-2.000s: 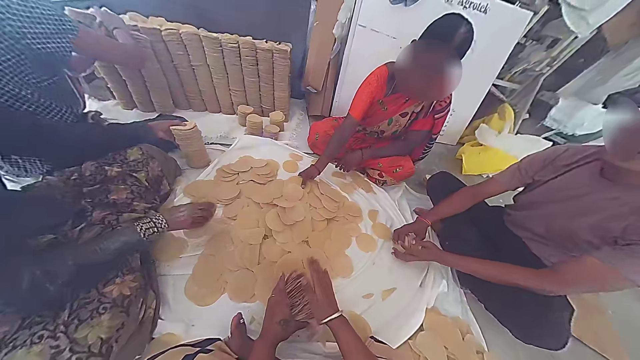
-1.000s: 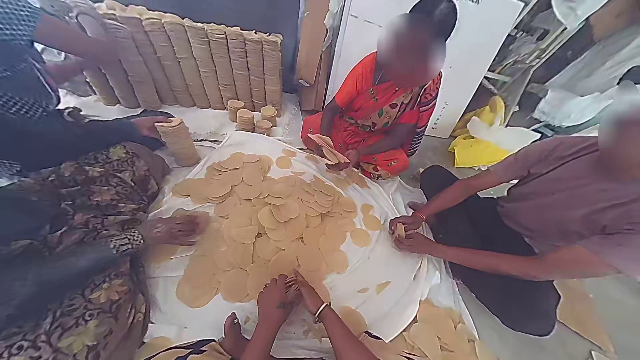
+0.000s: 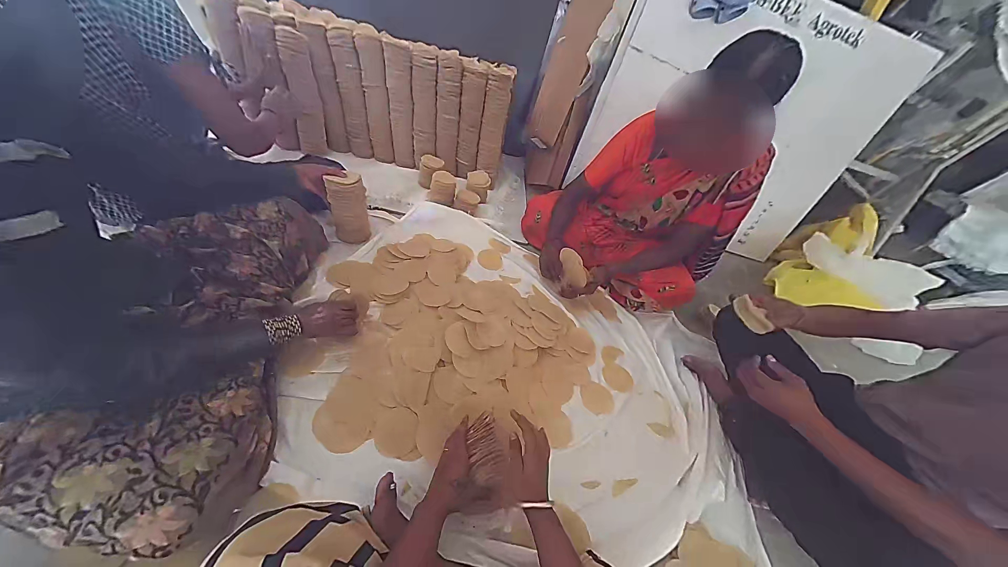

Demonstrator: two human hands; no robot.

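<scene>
My left hand (image 3: 453, 465) and my right hand (image 3: 531, 453) hold a bundle of thin tan discs (image 3: 486, 445) on edge between them, fingers pointing away from me. A bangle circles my right wrist. Just beyond my hands spreads a loose heap of thin, round, flat tan discs (image 3: 480, 339), which look like papads, on a white cloth (image 3: 630, 488). Small broken pieces (image 3: 624, 487) lie on the cloth to the right of my right hand.
Tall disc stacks (image 3: 394, 94) line the back left, short stacks (image 3: 442, 187) before them. One stack (image 3: 346, 209) stands by a person's hand at left. A person in red (image 3: 646, 205) sits opposite, another person (image 3: 929, 409) at right; both hold discs. Yellow and white bags (image 3: 835, 268) lie back right.
My hands were close together over the near edge of the heap a second ago; now they are apart with the bundle between them. The right-hand person's hands have separated.
</scene>
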